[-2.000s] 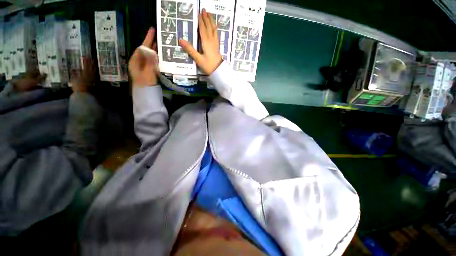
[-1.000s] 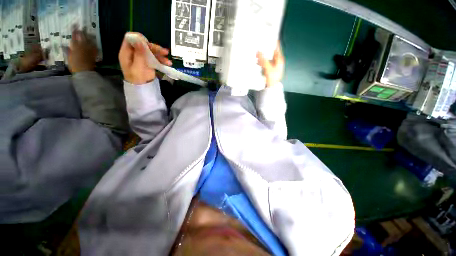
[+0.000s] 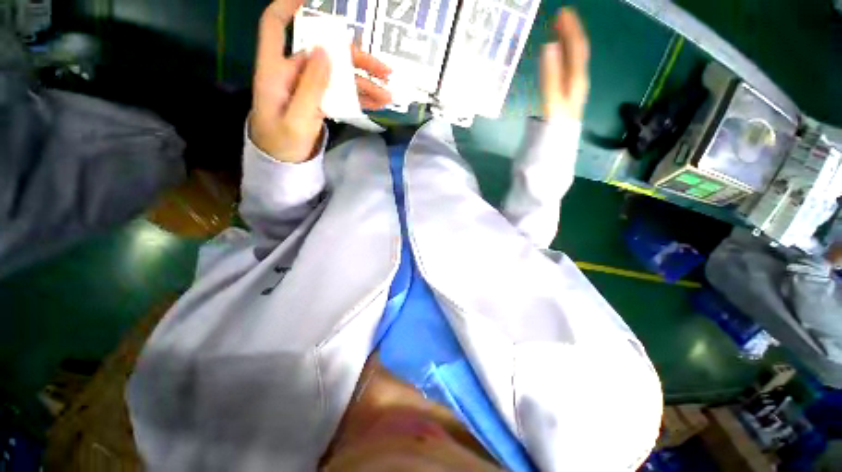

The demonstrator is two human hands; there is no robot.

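Three long white printed retail boxes (image 3: 412, 46) lie side by side on the green bench, cut off by the top edge. My left hand (image 3: 297, 88) is at their left end and holds a plain white sticker strip (image 3: 334, 74) between thumb and fingers, over the left box. The strip's lower end hangs towards my jacket. My right hand (image 3: 565, 64) is just right of the right box, apart from it, blurred, with fingers up and nothing seen in it.
A bench scale (image 3: 725, 147) with a green lit display stands on the bench at the right, a dark object (image 3: 646, 120) beside it. More white boxes (image 3: 801, 189) and a person in grey (image 3: 775, 286) are further right. Another grey sleeve (image 3: 83, 166) is at the left. Blue bags (image 3: 665, 251) lie on the floor.
My left hand has moved right with the strip, onto the left box. The right box, raised and blank side up, now lies printed side up beside the others. My right hand has let it go.
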